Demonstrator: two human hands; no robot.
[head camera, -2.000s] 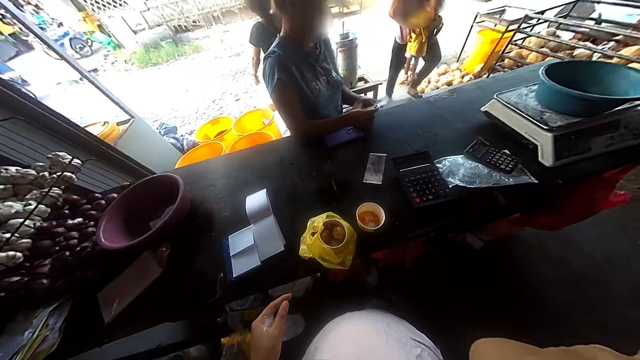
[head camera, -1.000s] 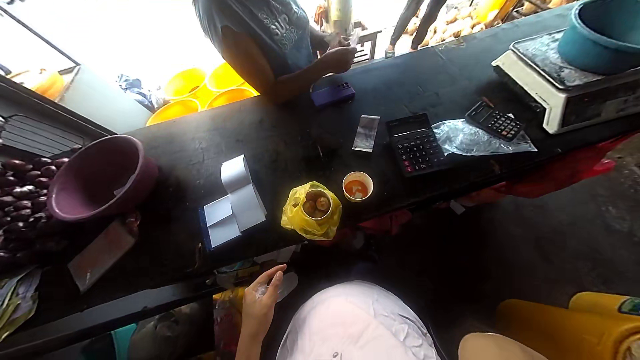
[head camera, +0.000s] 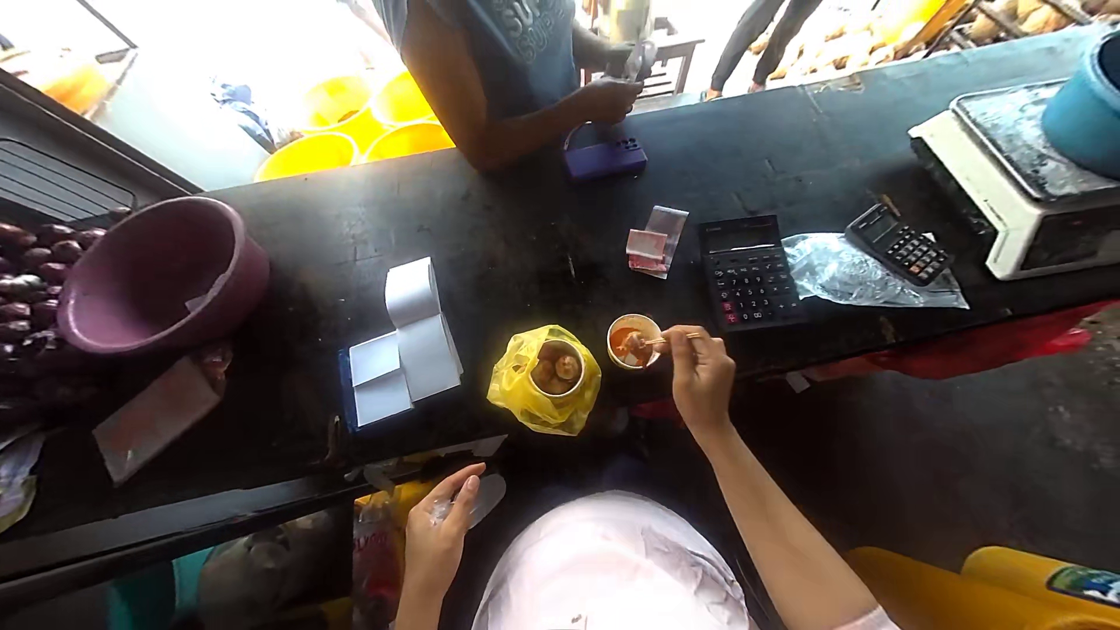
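My right hand (head camera: 703, 376) pinches a thin skewer (head camera: 678, 338), whose tip, with a piece of food on it, is in a small paper cup of red-orange sauce (head camera: 619, 336). To the left of that cup, a cup of round food balls (head camera: 557, 367) sits inside a crumpled yellow plastic bag (head camera: 514, 385). My left hand (head camera: 444, 525) is below the counter's near edge, its fingers curled around a piece of clear plastic (head camera: 486, 501). An open notepad (head camera: 420, 337) lies above my left hand on the dark counter.
A purple basin (head camera: 157, 280) and red onions (head camera: 35, 289) are at left. Banknotes (head camera: 667, 236), a large calculator (head camera: 750, 273), a small calculator (head camera: 897, 245) on plastic and a scale (head camera: 1015, 175) with a teal basin (head camera: 1089, 114) are at right. Across the counter, a person leans beside a purple phone (head camera: 605, 160).
My right hand has come into view with the skewer at the sauce cup. A reddish folded note now lies on the banknote beside the calculator.
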